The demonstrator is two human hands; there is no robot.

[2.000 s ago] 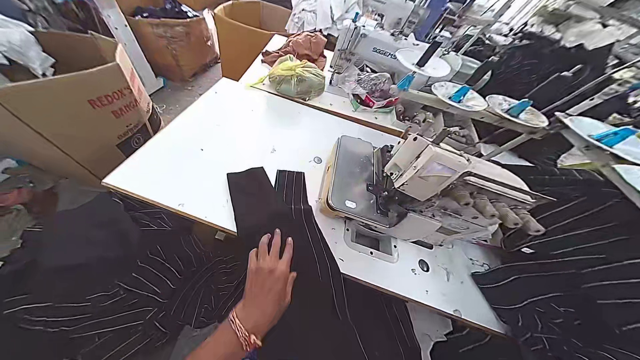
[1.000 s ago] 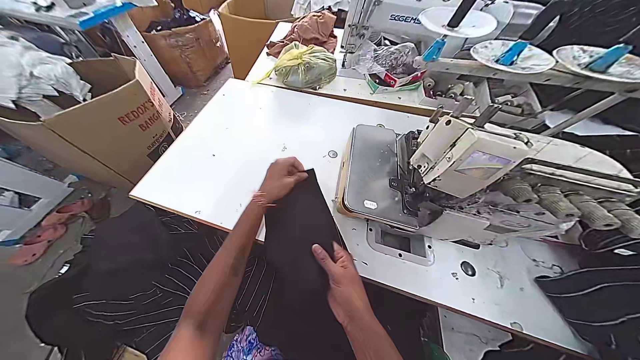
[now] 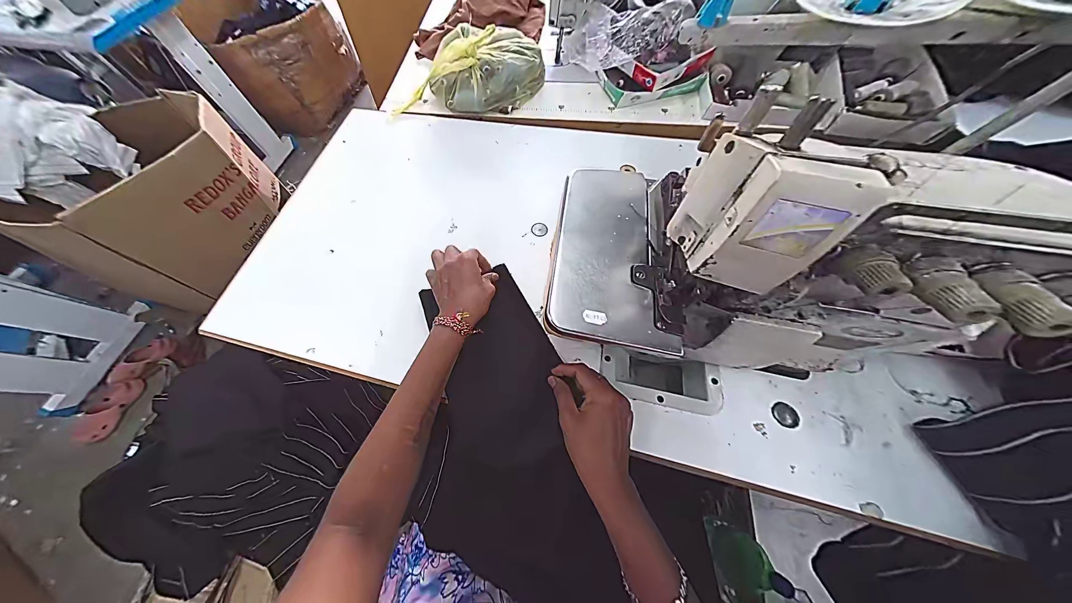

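A long piece of black cloth (image 3: 511, 402) runs from the white table's front part down over its edge toward my lap. Near its far end, my left hand (image 3: 461, 289) grips the cloth with fingers curled, a red bracelet at the wrist. My right hand (image 3: 590, 410) pinches the cloth's right edge between thumb and fingers, close to the table edge. To the right of both hands stands an overlock sewing machine (image 3: 770, 218) with a metal plate (image 3: 603, 260) at its left; the cloth lies left of the plate.
The white table (image 3: 377, 218) has a wooden edge. Behind it are a yellow plastic bag (image 3: 486, 67) and an open small box (image 3: 657, 79). A cardboard box (image 3: 176, 201) stands at left, dark striped cloth (image 3: 243, 469) below. More dark cloth (image 3: 1005, 469) hangs at right.
Two seconds ago only my left hand showed, flat on two dark pieces side by side, one striped. Now both hands grip the black cloth; my right hand has moved to its right edge.
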